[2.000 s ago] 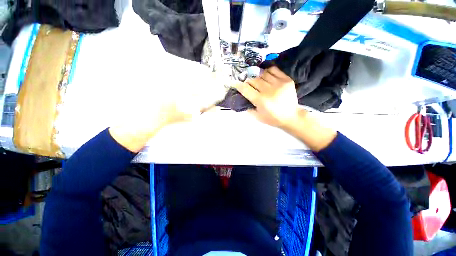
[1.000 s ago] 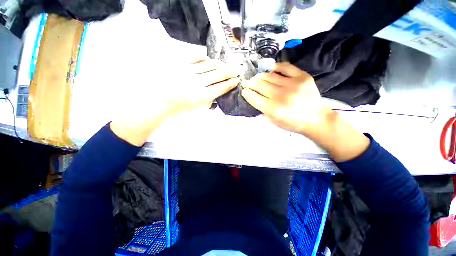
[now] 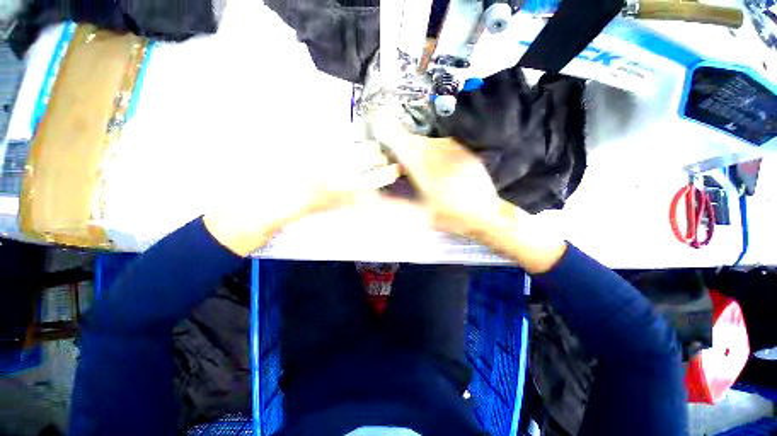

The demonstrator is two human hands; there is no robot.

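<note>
A dark garment piece [image 3: 532,140] lies bunched on the white table to the right of the needle area [image 3: 396,98]. A small dark part of cloth shows between my hands. My left hand [image 3: 319,174] is overexposed, its fingertips at the cloth's left side. My right hand [image 3: 447,183] is blurred, over the cloth just below the needle area, its fingers pointing up and left. Whether either hand grips the cloth is hard to see. A wide black strip [image 3: 572,34] slants down from the top right to the garment.
A tan board [image 3: 77,140] lies on the table at left. Dark cloth [image 3: 336,38] lies behind the needle area. Red-handled scissors [image 3: 692,216] lie at right, below the control panel [image 3: 733,102]. Blue crates [image 3: 497,341] stand beside my legs.
My right hand has moved up and left toward the needle area, and the cloth between my hands shows less. The camera view has shifted, bringing the control panel back into sight.
</note>
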